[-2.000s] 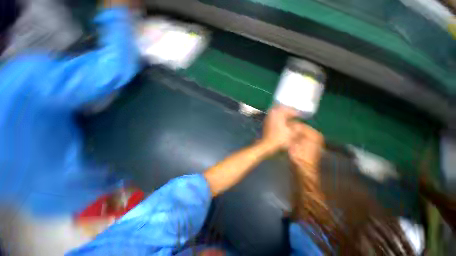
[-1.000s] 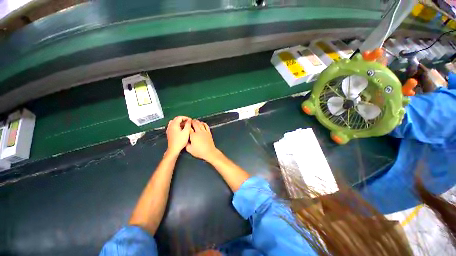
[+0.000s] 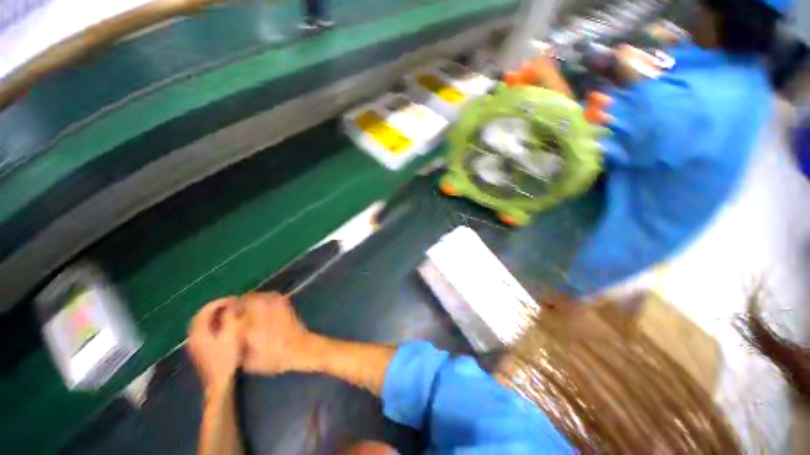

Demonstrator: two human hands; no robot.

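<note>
My left hand (image 3: 214, 342) and my right hand (image 3: 271, 333) are together at the belt-side edge of the black bench (image 3: 373, 307). Their fingers are curled and touching. No object shows between them, but blur and the fingers hide whether something small is held. A white phone box (image 3: 87, 329) with a pinkish-green screen picture is on the green belt (image 3: 235, 253), left of my hands and not touched. A small stack of plain white slim pieces (image 3: 484, 289) lies on the bench to the right of my hands, partly covered by hair.
Two white boxes with yellow faces (image 3: 386, 133) are farther up the belt. A green fan (image 3: 520, 160) stands at the bench's right. A person in blue (image 3: 679, 151) is beyond it, near more white boxes. Long brown hair (image 3: 613, 382) hangs across the lower right.
The view has turned right and tilted, bringing more of the neighbour into view. The hands stay together and appear farther left. The phone box also appears farther left.
</note>
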